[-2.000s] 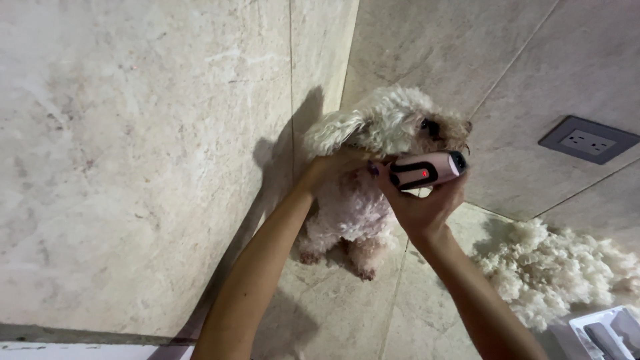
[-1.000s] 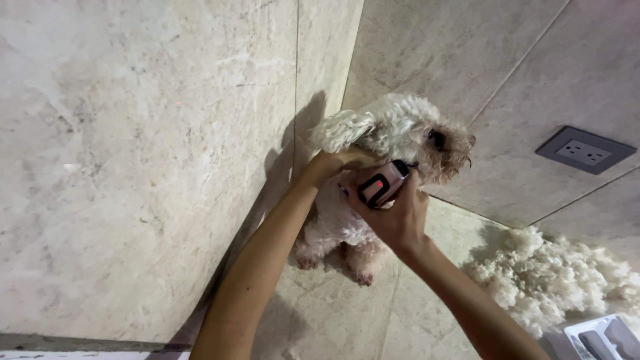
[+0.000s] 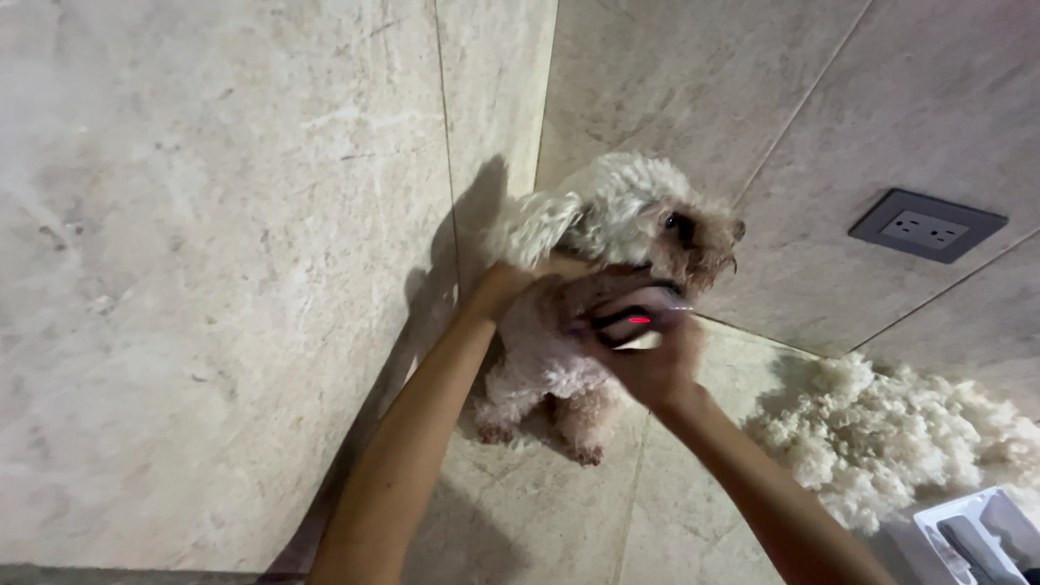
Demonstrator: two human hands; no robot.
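A small curly-coated white dog (image 3: 617,203) sits upright on the tiled floor in the corner, its muzzle pointing right. My left hand (image 3: 536,280) is at the dog's neck below the ear, its fingers partly hidden by fur and by my other hand. My right hand (image 3: 662,357) grips a pink and black electric hair clipper (image 3: 630,317) with a red light, just under the dog's jaw. Both the clipper and this hand are motion-blurred. Whether the clipper's blade touches the coat cannot be told.
A heap of cut white fur (image 3: 886,431) lies on the floor at the right. Beside it, at the lower right, is a white plastic tray (image 3: 934,520) with dark items. A grey-framed power outlet (image 3: 926,227) is on the right wall. Stone-patterned walls (image 3: 244,284) meet behind the dog.
Two seconds ago the clipper lay nearly level beside the jaw; one second ago it was tilted at the throat. Now it is blurred under the jaw. My left hand stays at the neck.
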